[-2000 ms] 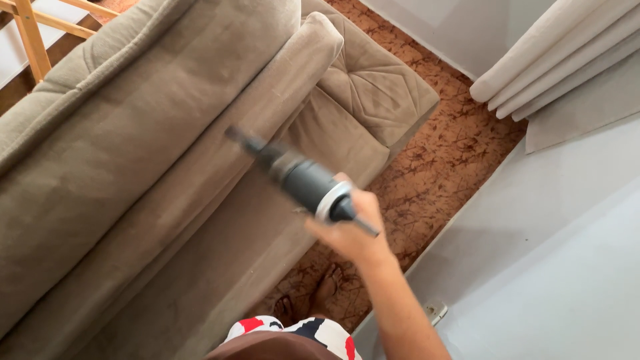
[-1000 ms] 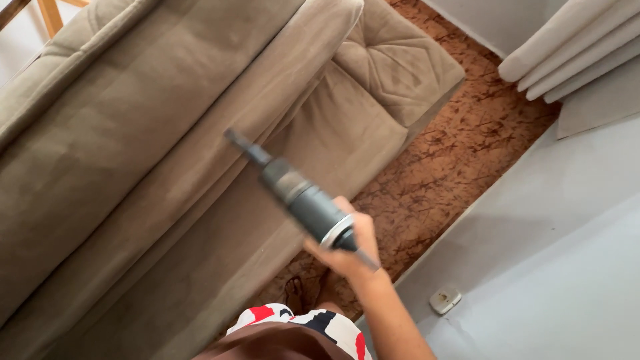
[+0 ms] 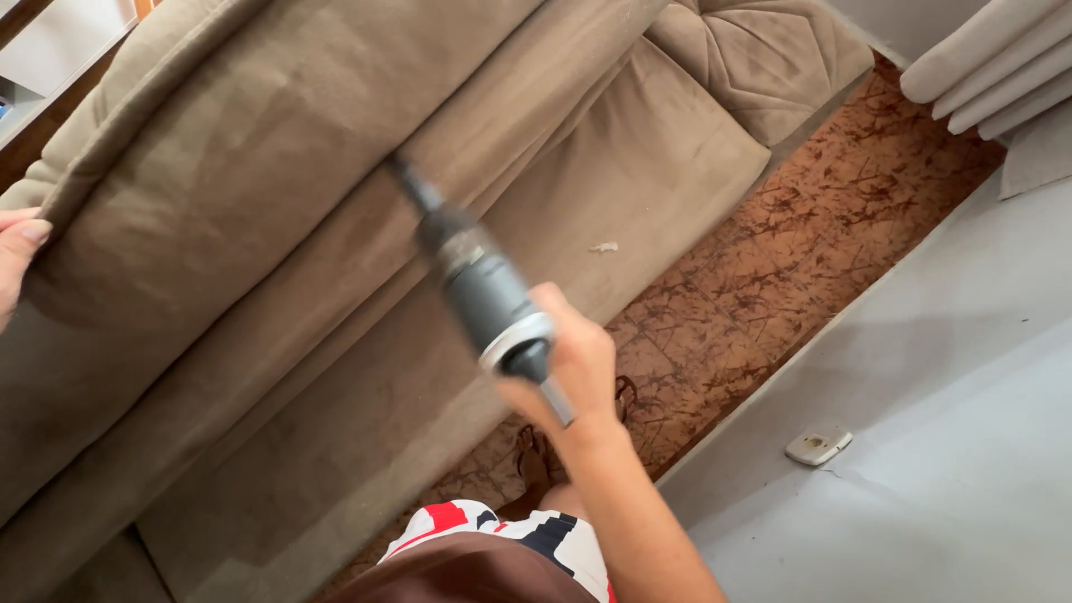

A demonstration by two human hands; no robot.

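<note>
My right hand [image 3: 569,360] is closed around a grey and black handheld vacuum cleaner [image 3: 490,297], blurred by motion. Its narrow nozzle [image 3: 414,182] points up and left, at the crease between the back cushion [image 3: 251,142] and the lower cushion roll of a brown fabric sofa [image 3: 620,167]. Whether the nozzle touches the fabric is not clear. At the left edge my left hand [image 3: 18,251], partly out of view, pinches the piped edge of the back cushion. A small whitish scrap [image 3: 603,247] lies on the seat.
A reddish-brown patterned floor [image 3: 754,276] runs between the sofa and a pale wall [image 3: 938,469] with a white wall socket [image 3: 818,445]. Light curtains [image 3: 988,67] hang at the upper right. My sandalled feet [image 3: 532,461] stand beside the sofa.
My left hand has come into view at the left edge, on the cushion. My right hand still holds the vacuum. The whitish scrap now shows on the seat. The view has shifted.
</note>
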